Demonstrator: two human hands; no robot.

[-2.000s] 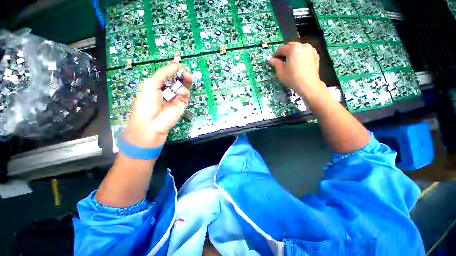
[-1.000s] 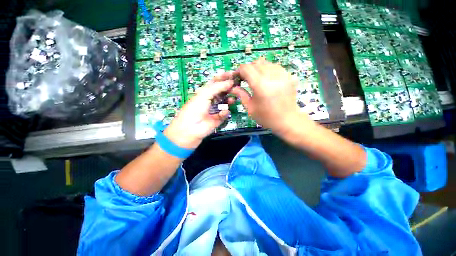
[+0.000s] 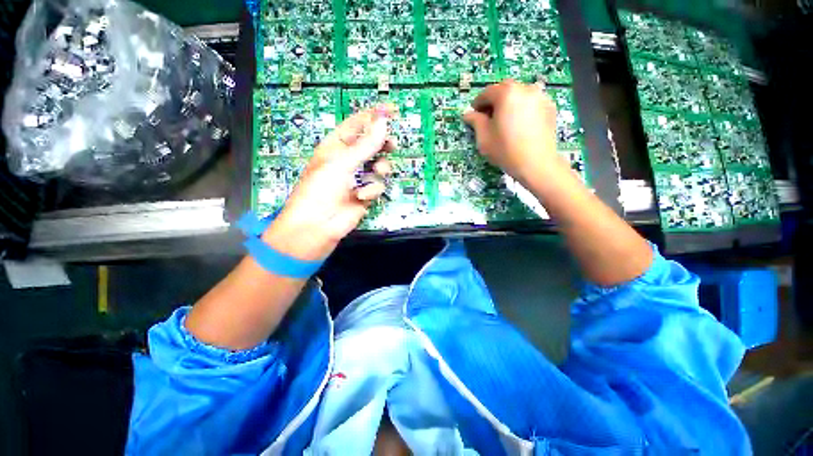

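Observation:
Green PCB panels (image 3: pixel 383 49) lie in two rows on a black tray (image 3: pixel 589 98) in front of me. My left hand (image 3: pixel 334 183), with a blue strap (image 3: pixel 283 258) on the wrist, is half curled palm up over the lower row and holds small dark and silvery components (image 3: pixel 365 178), partly hidden by the fingers. My right hand (image 3: pixel 517 125) is over the lower row, right of centre, with thumb and forefinger pinched close to a board. Whether a part is between those fingertips cannot be made out.
A clear bag of small silvery parts (image 3: pixel 111 98) lies left of the tray. A second tray of green boards (image 3: pixel 704 125) is at the right. A metal rail (image 3: pixel 134 223) runs along the near left. A blue stool-like object (image 3: pixel 753 307) stands below right.
My hands were together over the boards one second ago and are now apart. My right hand has moved right to a board; my left has drawn back slightly left.

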